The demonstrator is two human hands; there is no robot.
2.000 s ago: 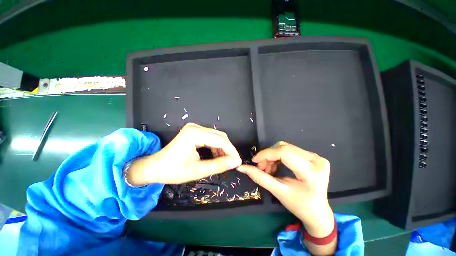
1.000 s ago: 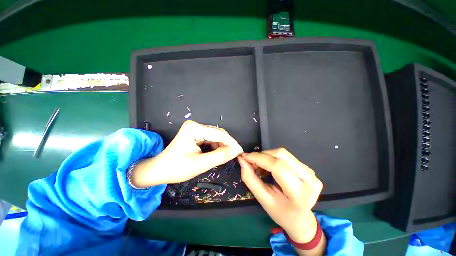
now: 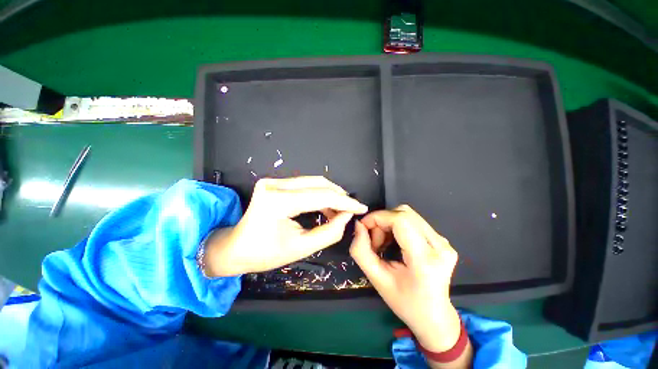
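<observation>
My left hand [image 3: 288, 225] and my right hand [image 3: 404, 252] are bare and meet fingertip to fingertip over the left compartment of the black main tray [image 3: 385, 130]. A tiny dark part [image 3: 355, 216] shows between the fingertips of both hands; its shape is too small to tell. The fingers hide much of it. Gold and silver metal slivers [image 3: 328, 277] lie in a pile at the near edge of the left compartment, with dark parts beside them. A few slivers lie scattered farther back.
A black tray [image 3: 588, 216] at the right holds a column of small black pieces [image 3: 622, 184]. A thin silver-grey tool [image 3: 71, 180] lies on the green bench at left. A black and red device [image 3: 402, 34] lies behind the main tray.
Both hands have moved slightly up and stay close together. The fingertips have shifted their grip. The whole view has shifted a little, with the trays now farther right.
</observation>
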